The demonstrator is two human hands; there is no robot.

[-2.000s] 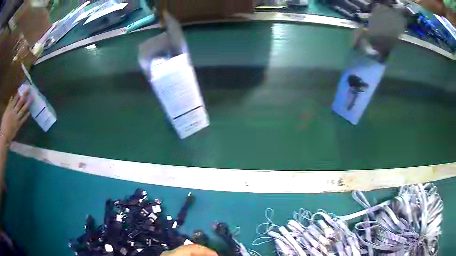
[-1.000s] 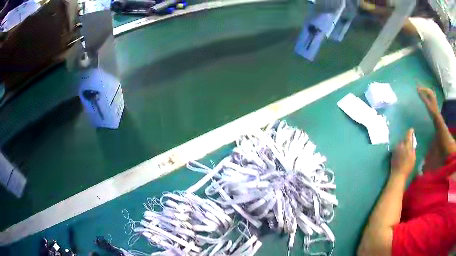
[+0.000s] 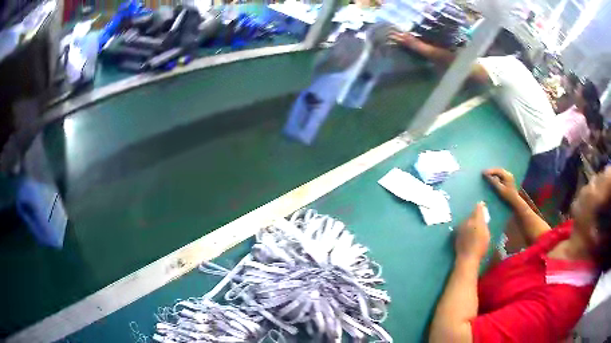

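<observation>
Neither of my hands is in the picture. A big fanned heap of pale wrist straps (image 3: 311,275) lies nearest in front, on the green worktop (image 3: 402,268). A smaller bundle of straps (image 3: 208,323) lies left of it, cut off by the lower edge. On the dark green conveyor belt (image 3: 201,181), an upright retail box (image 3: 41,213) stands at the far left with its flap up. Another pale blue box (image 3: 311,107) with a dark device picture stands farther along, with one more box (image 3: 360,84) close behind it. The boxes are blurred.
A person in red (image 3: 536,295) sits at the right, hands over the worktop, beside white folded papers (image 3: 435,165). A person in a white top (image 3: 519,94) reaches over the belt. A pale post (image 3: 455,74) rises at the belt edge. Dark and blue pieces (image 3: 157,40) lie across the belt.
The view has swung right. The black cable pile and the hand seen at the lower edge at first have left the picture. The neighbour in red now shows more fully.
</observation>
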